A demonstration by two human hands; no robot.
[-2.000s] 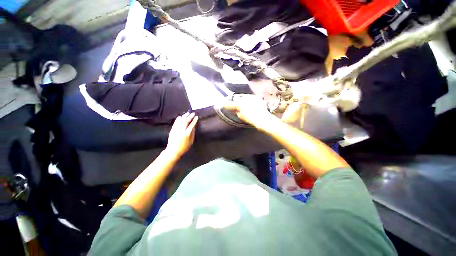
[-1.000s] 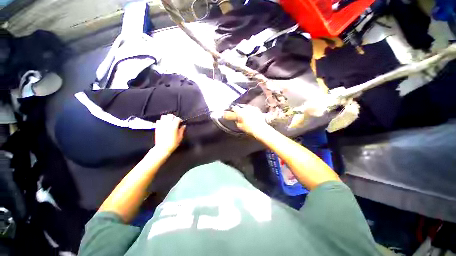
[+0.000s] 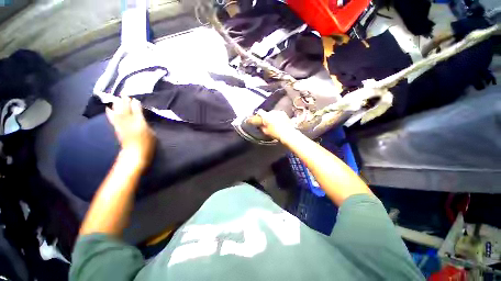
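A dark garment piece [image 3: 192, 104] with white parts lies along the padded pressing board [image 3: 88, 156]. My left hand [image 3: 127, 118] is on the left end of the garment piece, at its white edge; its fingertips seem to hold the cloth, partly hidden. My right hand [image 3: 273, 124] is closed around the handle of the steam iron [image 3: 247, 130]. The iron stands at the right end of the garment piece. The hand and the hose knot hide part of it.
A thick pale steam hose [image 3: 428, 63] crosses from the upper right, and a twisted cord [image 3: 236, 46] comes down from above. A red plastic basket [image 3: 335, 13] is at the back, dark cut pieces [image 3: 371, 60] at right. A blue crate [image 3: 346, 159] is below the board.
My left hand has moved left and up along the garment piece to its left end. My right hand stays on the iron. The whole view has shifted, with the basket now further left.
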